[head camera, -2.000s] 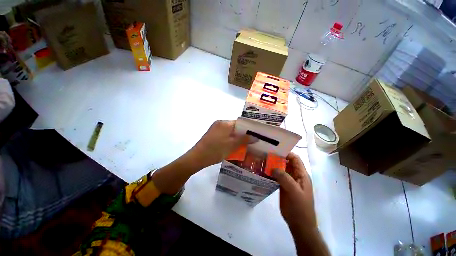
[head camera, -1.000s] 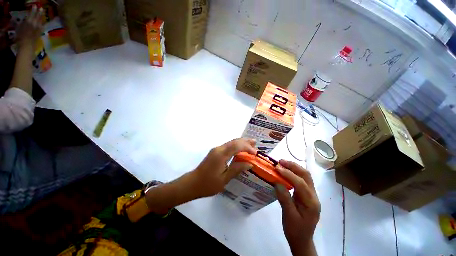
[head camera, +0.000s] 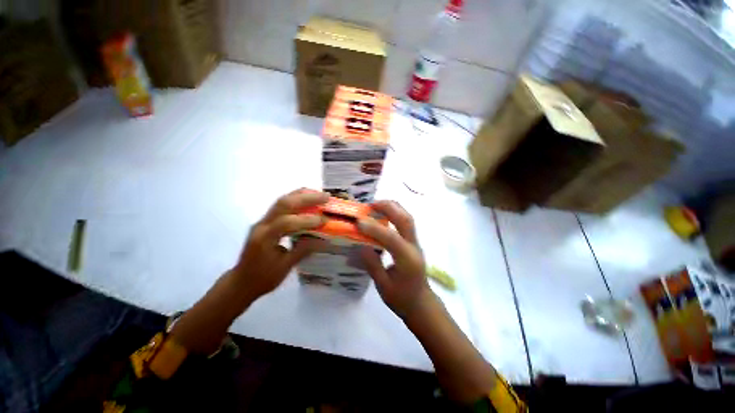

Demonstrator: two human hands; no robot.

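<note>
A retail box [head camera: 334,270] with an orange top and white printed sides stands on the white table in front of me. Its top is down over the opening, and the dark-edged handle slot shows between my hands. My left hand [head camera: 282,234] holds the top's left side. My right hand [head camera: 395,254] holds its right side, with the thumb low on the front. Directly behind stands another row of retail boxes [head camera: 356,137] with orange tops. The inside of the front box is hidden.
A closed brown carton [head camera: 338,68] and a drink bottle [head camera: 427,68] stand by the wall. A tape roll [head camera: 458,173] and open cartons [head camera: 556,145] are at right. Yellow-green cutters lie at left [head camera: 77,245] and beside my right hand [head camera: 441,278]. Crumpled clear plastic [head camera: 606,314] lies far right.
The raised white flap and orange side flaps have gone down, and the orange top now covers the opening. The view has swung right. Both hands have stayed on the box.
</note>
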